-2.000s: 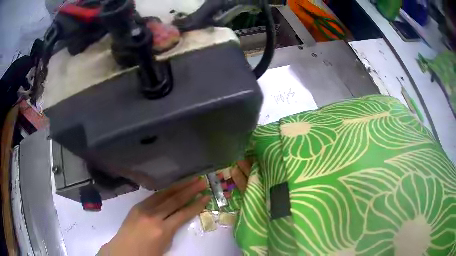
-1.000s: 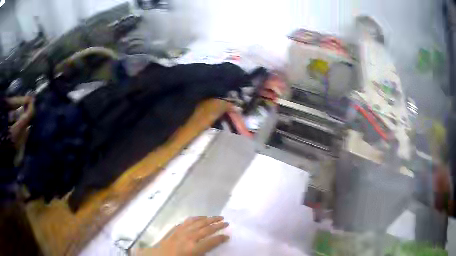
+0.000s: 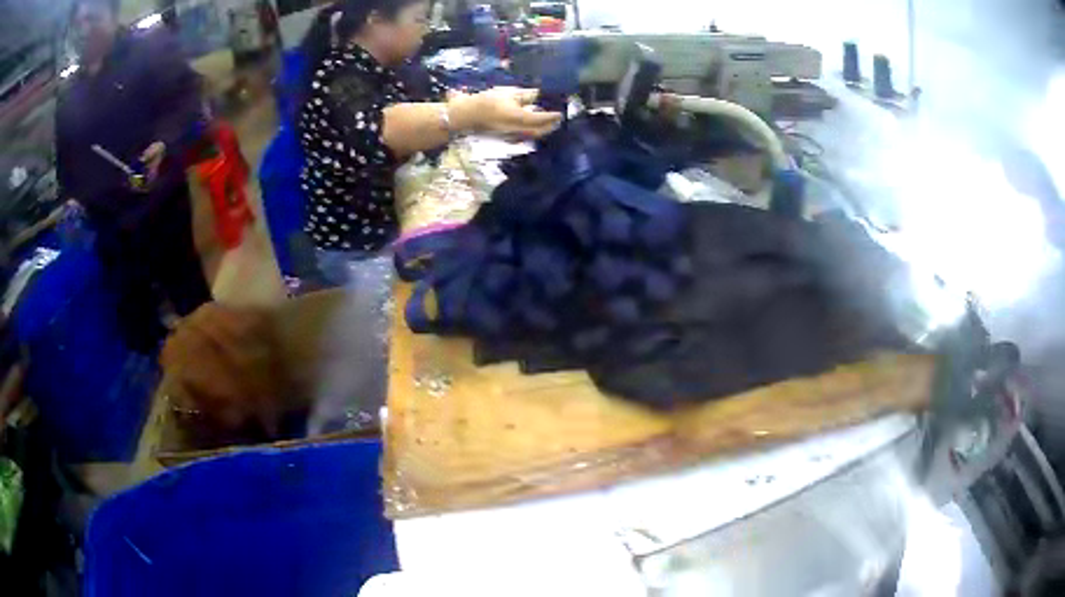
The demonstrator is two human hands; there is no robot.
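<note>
Neither of my hands is in view. Nearest in front of me is a wooden board [image 3: 502, 437] that bears a heap of dark straps. The heap's navy part [image 3: 561, 262] lies at the left and its black part [image 3: 771, 297] at the right. The metal machine bed [image 3: 794, 525] shows blurred at the lower right. The green floral bag and the work clamp are out of the picture.
A person in a dotted top [image 3: 350, 146] works behind the board, an arm over the heap. Another person in dark clothes [image 3: 129, 128] stands at the far left. A blue bin [image 3: 245, 525] and a cardboard box [image 3: 187, 402] stand left of the board.
The view has swung left from the machine and bag to the strap heap and the two people. My left hand, on the machine bed a second ago, has left the picture.
</note>
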